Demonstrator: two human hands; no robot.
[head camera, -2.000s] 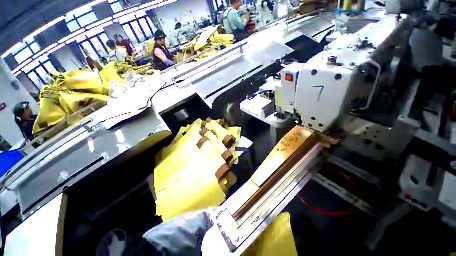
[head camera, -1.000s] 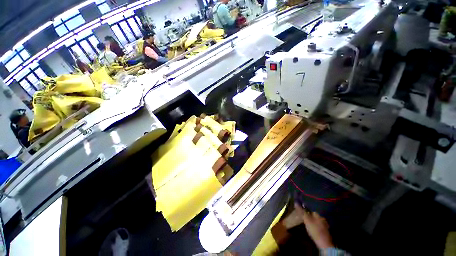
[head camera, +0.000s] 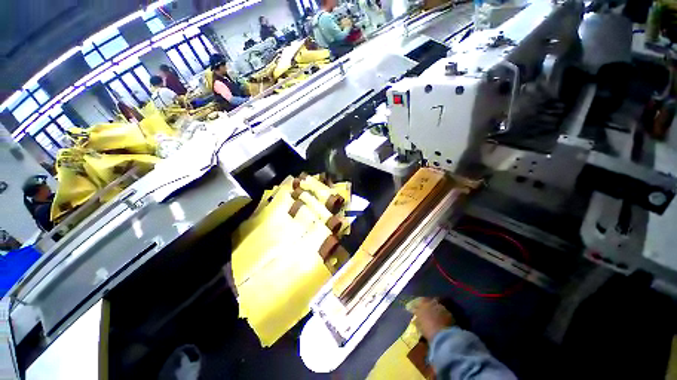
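Observation:
An amber clamp plate with dark handwriting and a long slot lies on the white round-ended arm bed, its far end beneath the sewing machine head. My right hand is at the lower right, beside the arm bed, with fingers curled on the edge of a yellow workpiece that has a brown edge. The picture's lower edge cuts off most of this workpiece. My left hand is not in view.
Stacked yellow workpieces with brown rolled ends lie left of the arm bed. A thin red loop is under the machine. A long pale table crosses the left, with yellow piles behind it. Several people are in the background.
My right hand, out of view two seconds ago, has moved slightly left and up since one second ago, with more sleeve showing. The yellow workpiece beside the arm bed has shifted. The view has tilted slightly.

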